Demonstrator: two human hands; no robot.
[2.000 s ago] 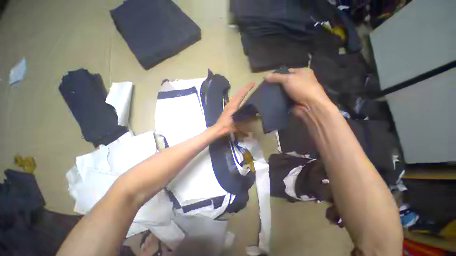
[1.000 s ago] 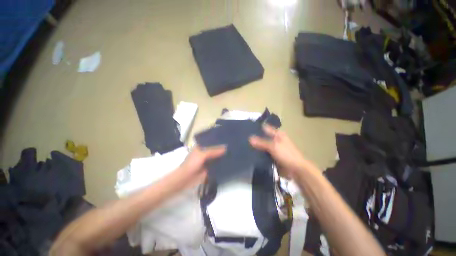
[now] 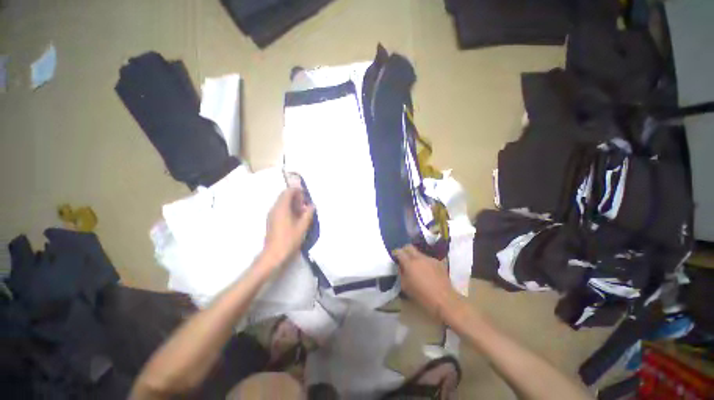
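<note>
The central bundle (image 3: pixel 333 176) lies on the floor, white with narrow navy bands near its top and bottom. Long dark strips (image 3: pixel 387 160) lie along its right side. My left hand (image 3: pixel 290 223) is at the bundle's left edge, fingers curled beside a small dark edge; whether it grips anything is hidden. My right hand (image 3: pixel 419 273) has its fingertips closed on the lower end of the dark strips. Loose white cut pieces (image 3: pixel 223 234) lie spread left of the bundle, partly under my left forearm. Mustard ties (image 3: pixel 425 152) show at the bundle's right side.
A dark stack (image 3: pixel 172 117) and a white piece (image 3: pixel 223 109) lie upper left. A dark heap (image 3: pixel 59 269) is at lower left. Large dark-and-white bundles (image 3: pixel 595 195) fill the right. A folded dark stack (image 3: pixel 274 16) is cut off at the top. My sandalled feet (image 3: pixel 438 379) are at the bottom.
The dark piece held between both hands over the bundle is no longer in them. My hands have moved apart and down to the bundle's two sides, uncovering its white top. The view has shifted.
</note>
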